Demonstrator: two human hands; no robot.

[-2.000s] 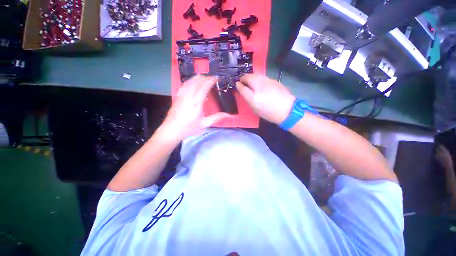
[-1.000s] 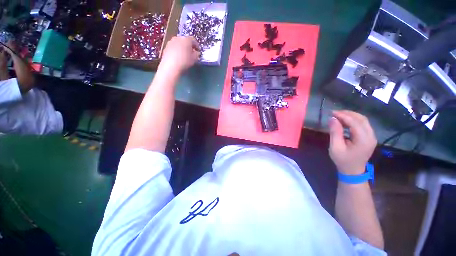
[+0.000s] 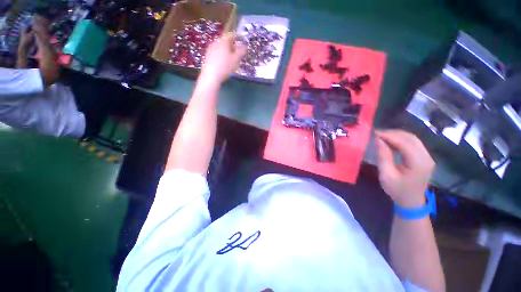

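My left hand [image 3: 223, 56] is at the left edge of the white tray [image 3: 282, 25], beside the brown box; its fingertips are by the silvery-dark metal parts [image 3: 260, 48], and whether it grips one cannot be told. My right hand [image 3: 404, 165] is off the right edge of the pink-red mat [image 3: 298, 149], fingers curled; a tiny part may be at the fingertips, too blurred to tell. The black housing assembly [image 3: 331, 108] lies on the mat, its grip-like arm towards me. Small black brackets [image 3: 333, 61] lie beyond it.
The brown box [image 3: 165, 35] of red-and-silver parts stands left of the white tray. Dark stock and a green block [image 3: 85, 47] lie farther left, near another person's hands and sleeve [image 3: 21, 80]. Pale screw feeders [image 3: 437, 108] stand at the right with a dark cable.
My left hand has left the housing and reached the tray and box. My right hand has moved off the housing to the right. The camera view has turned left, so the bench appears shifted right.
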